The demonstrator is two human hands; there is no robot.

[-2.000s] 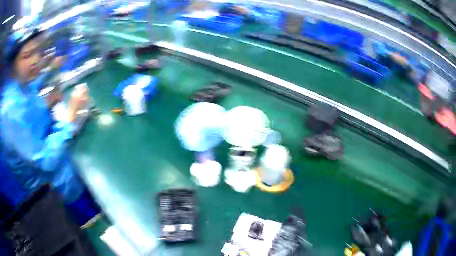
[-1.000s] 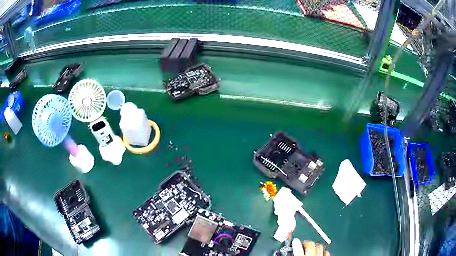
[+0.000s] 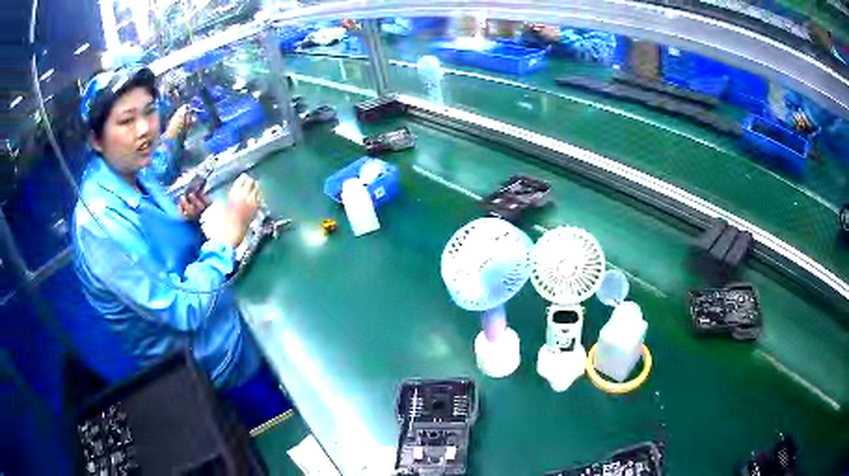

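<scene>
Neither of my hands is in the picture. An opened black case (image 3: 435, 429) lies nearest in front of me at the lower middle, cut off by the bottom edge. A circuit board in a dark housing (image 3: 619, 462) shows partly at the bottom edge to its right. A blue-white handheld fan (image 3: 486, 270) and a cream-white fan (image 3: 567, 267) stand side by side behind them. A white bottle (image 3: 621, 340) stands inside a yellow ring (image 3: 616, 384) to their right.
A person in a blue smock (image 3: 154, 242) sits at the left, hands over the bench. A black tray with boards (image 3: 177, 423) is at lower left. A blue box (image 3: 377, 177) and dark housings (image 3: 725, 310) lie farther back, along a metal rail (image 3: 596, 158).
The view has swung back left from the bench's right part. The hand seen at the bottom edge one second ago is out of the picture. The seated person is in view again.
</scene>
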